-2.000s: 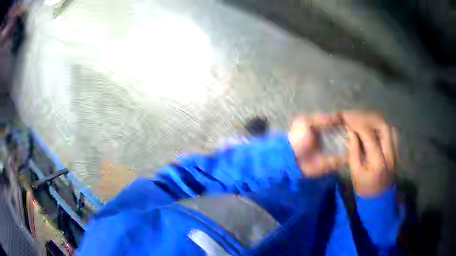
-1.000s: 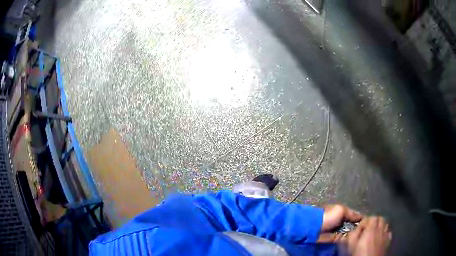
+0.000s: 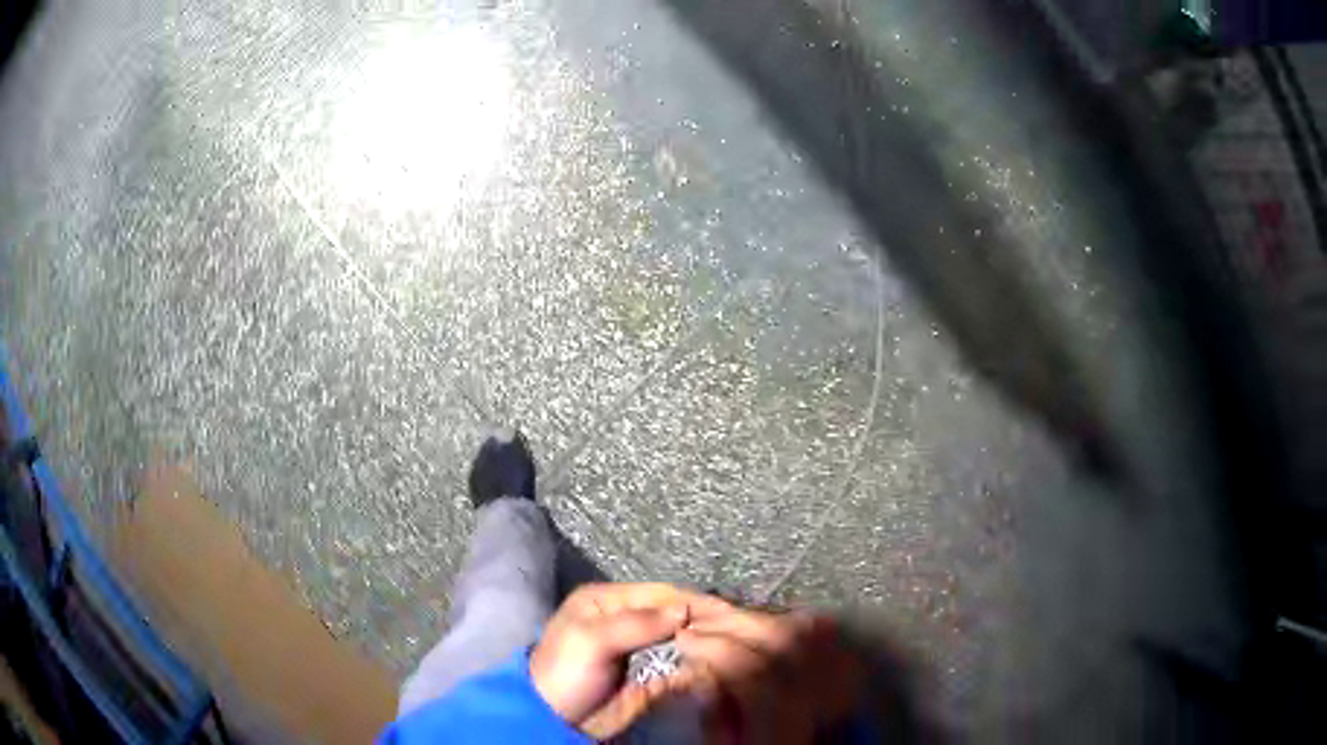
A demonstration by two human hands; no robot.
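Note:
A small pile of silver fasteners (image 3: 655,665) shows between my two hands at the bottom middle. My left hand (image 3: 600,652), at the end of a blue sleeve, is curled around the pile from the left. My right hand (image 3: 779,667) meets it from the right, with its fingers close around the pile. The two hands touch and cup the fasteners together. The right hand is blurred and its outer side is dark. The palms are hidden.
My dark shoe (image 3: 504,469) and grey trouser leg stand on the speckled floor (image 3: 349,335). A tan cardboard sheet (image 3: 240,597) and blue frame (image 3: 95,560) are at lower left. A thin cable (image 3: 873,379) curves across the floor. A dark blurred band crosses the upper right.
My joined hands are further left in the picture, with the fasteners still between them. The view has shifted; the cardboard and blue frame sit further left and lower. My leg and shoe show more fully.

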